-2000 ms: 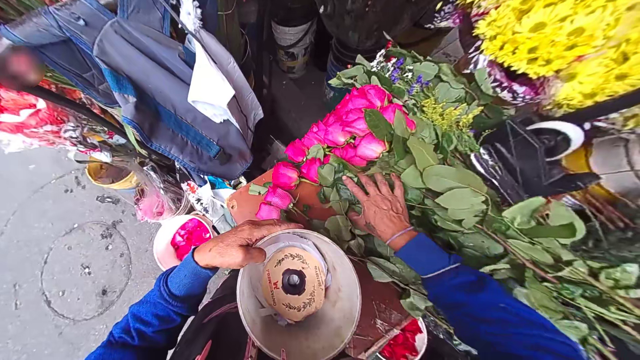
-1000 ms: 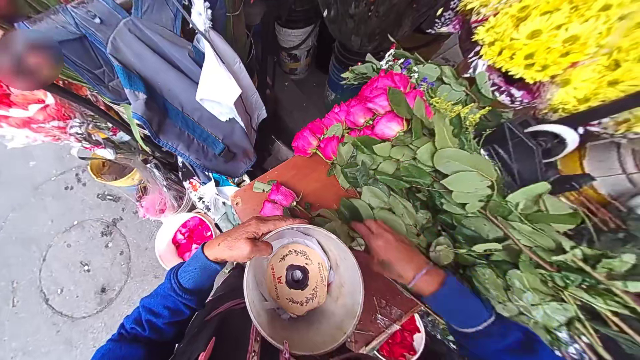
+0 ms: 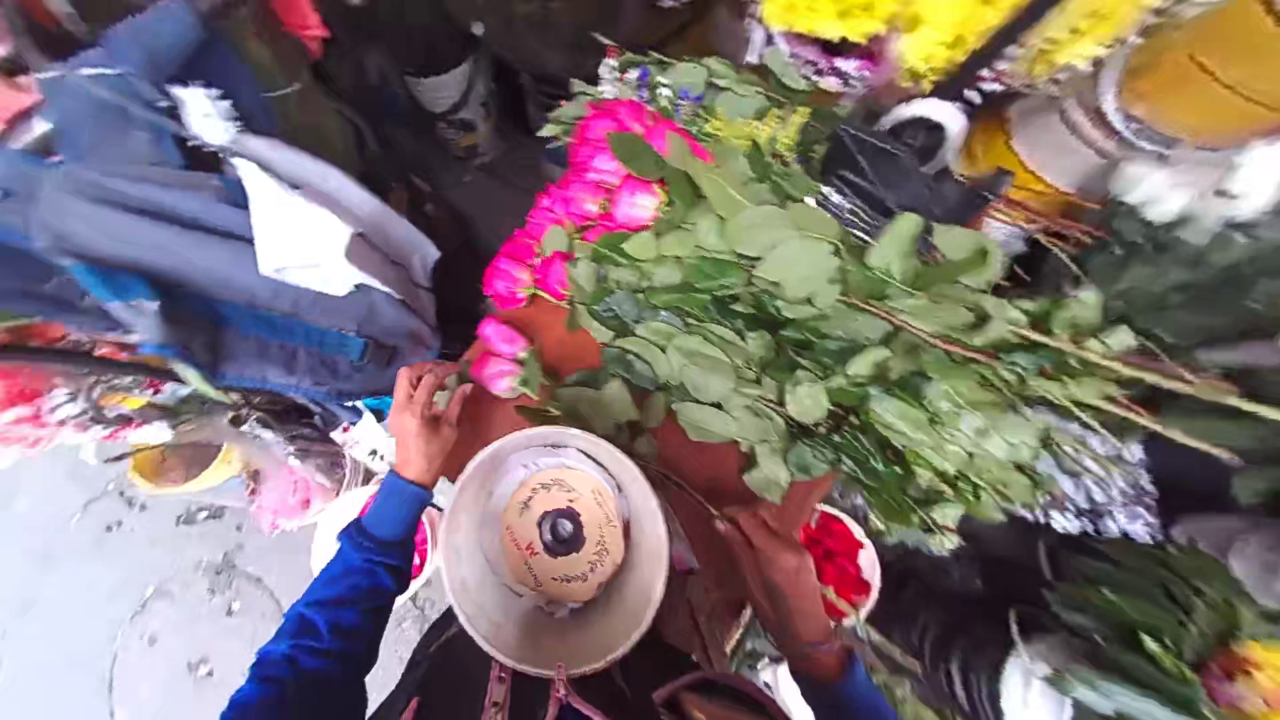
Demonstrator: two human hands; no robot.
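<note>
Pink roses (image 3: 600, 180) with long leafy stems (image 3: 780, 340) lie across a reddish-brown board (image 3: 560, 340). Two pink rose heads (image 3: 500, 358) sit apart at the board's left. Beside them my left hand (image 3: 428, 420) is at the board's left edge, fingers bent; whether it grips a small green piece is unclear. My right hand (image 3: 775, 550) is blurred, low at the right by the stem of a rose, and its fingers are partly hidden. Between my arms stands a round metal bowl (image 3: 460, 540) holding a printed ribbon roll (image 3: 520, 520) on a dark spindle.
Denim clothing (image 3: 330, 240) with a white cloth hangs at the left. A bucket of pink petals (image 3: 335, 520) and a bucket of red petals (image 3: 838, 565) flank the bowl. Yellow flowers (image 3: 930, 30) and buckets (image 3: 1190, 75) stand upper right. A yellow pot (image 3: 185, 465) is on the pavement.
My left hand has moved from the bowl's rim to the board's left edge, near the two rose heads. My right hand has moved off the leaves, down toward me. The view has turned.
</note>
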